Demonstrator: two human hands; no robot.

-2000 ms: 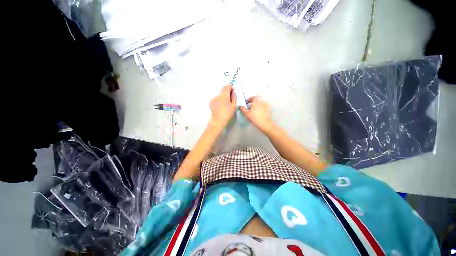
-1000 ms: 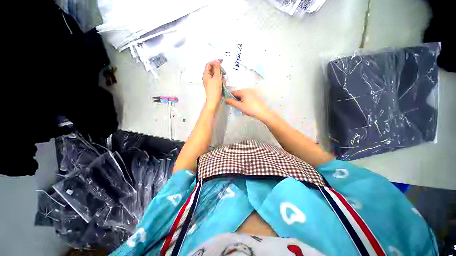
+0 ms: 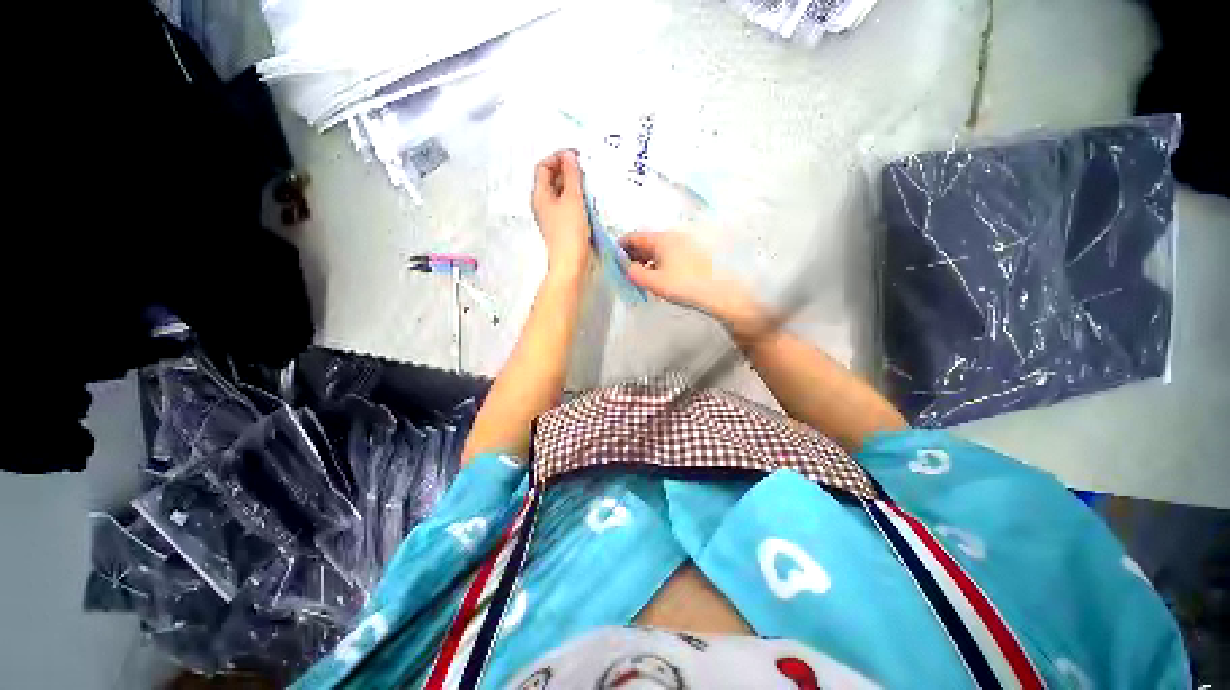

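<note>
An empty clear polybag (image 3: 675, 162) with dark printed text lies in front of me in the middle of the white table. My left hand (image 3: 561, 202) holds its upper left edge, thumb and fingers closed on it. My right hand (image 3: 668, 274) pinches the same bluish edge lower down, nearer to me. The edge runs slanting between both hands. Whether a sticker is at my fingertips cannot be told.
A bagged black garment (image 3: 1032, 270) lies at the right. White empty polybags (image 3: 391, 54) are fanned at the upper left. A black garment heap (image 3: 135, 202) fills the left. Bagged garments (image 3: 270, 512) pile below it. A pink-and-blue tool (image 3: 445, 263) lies left of my hands.
Both hands have moved up and left from the small strip they held. The printed polybag now shows under them, and they grip its edge. In the last second my left hand shifted slightly left.
</note>
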